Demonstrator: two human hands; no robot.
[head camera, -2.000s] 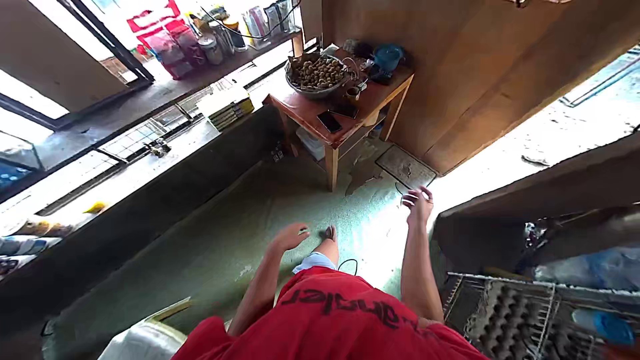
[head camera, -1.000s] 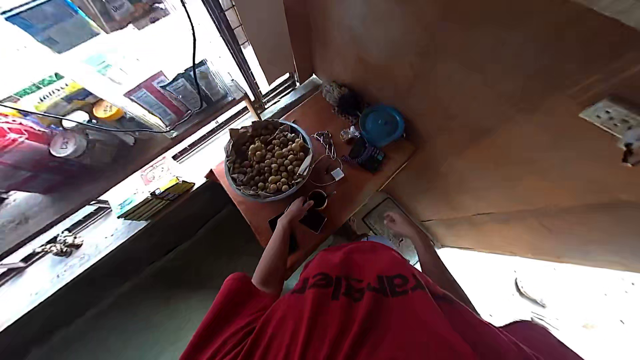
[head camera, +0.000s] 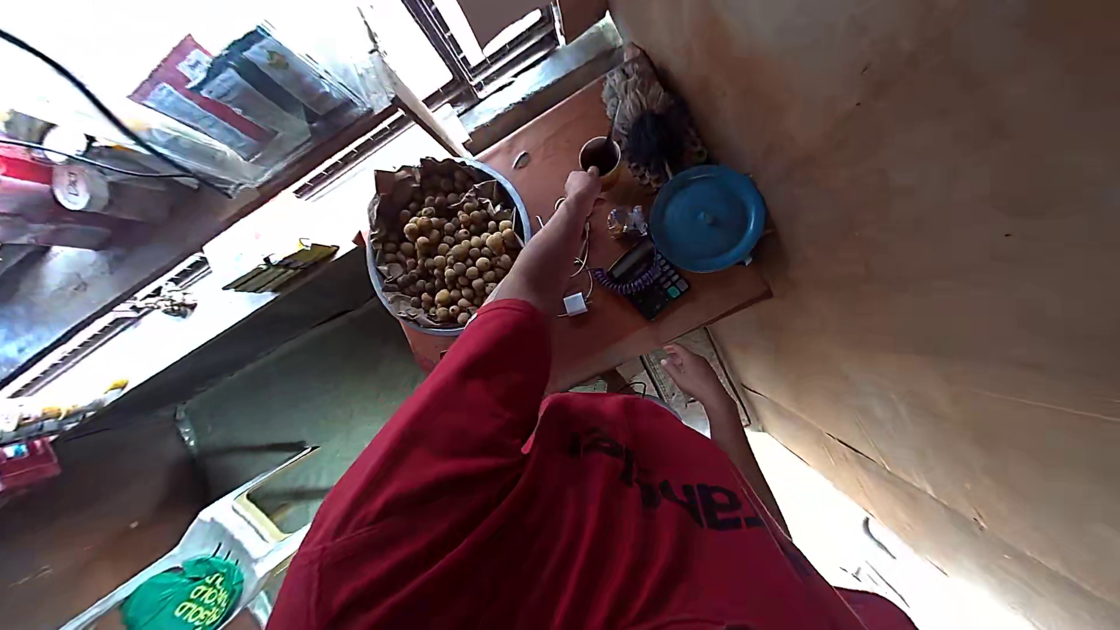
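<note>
My left hand (head camera: 581, 185) reaches across the wooden table (head camera: 604, 337) and grips the near rim of a cup with dark contents (head camera: 600, 156), close to the wall side. My right hand (head camera: 688, 371) hangs low beside the table's front edge, fingers parted, holding nothing. Left of my forearm stands a round basin of small brown round fruits (head camera: 455, 254), lined with brown paper. A white charger with its cable (head camera: 575, 304) lies right of that forearm. Beyond it are a telephone with a coiled purple cord (head camera: 646, 278) and a blue round lid (head camera: 707, 219).
A grey fibrous bundle (head camera: 637, 101) lies at the table's back corner by the wooden wall (head camera: 919, 219). Packets (head camera: 236, 87) and jars stand behind the window ledge at left. A white plastic chair (head camera: 214, 534) with a green bag (head camera: 185, 595) is at lower left.
The view has moved up close to the table. My left hand has gone from above the floor to the cup, which stood nearer the table's front one second ago. The right hand stays low.
</note>
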